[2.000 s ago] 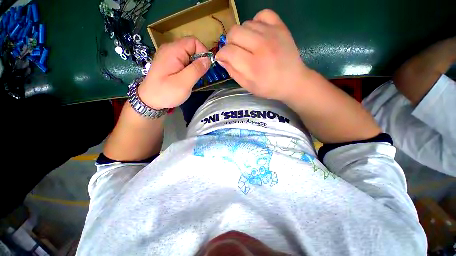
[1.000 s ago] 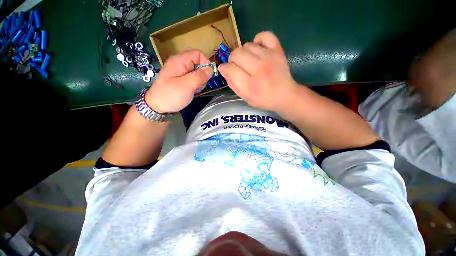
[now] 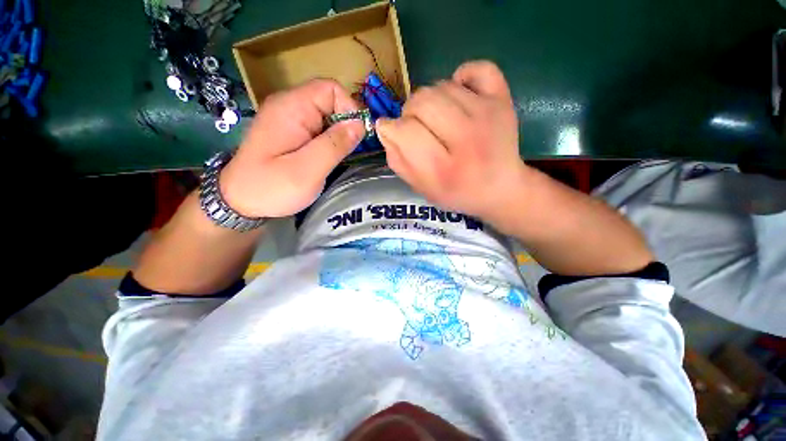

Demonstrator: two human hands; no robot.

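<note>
My left hand (image 3: 289,146) pinches a small green-and-silver circuit board (image 3: 352,118) between thumb and forefinger, over the near edge of the box. My right hand (image 3: 457,138) is closed beside it, its fingertips at the board's right end. Whether the right fingertips pinch something tiny cannot be told. Behind and under the hands, blue battery cells (image 3: 380,95) lie in the right part of the tan cardboard box (image 3: 302,46), partly hidden. Thin red and dark wires curl up from them.
A tangled heap of boards, dark leads and round discs (image 3: 205,65) lies left of the box. Blue cells with boards (image 3: 21,52) lie at the far left of the green bench (image 3: 534,52). Another person's light sleeve (image 3: 689,232) is at the right.
The view has shifted, so the box and heaps sit further left. Both hands stay together at the board. The neighbouring person's arm at the right has moved.
</note>
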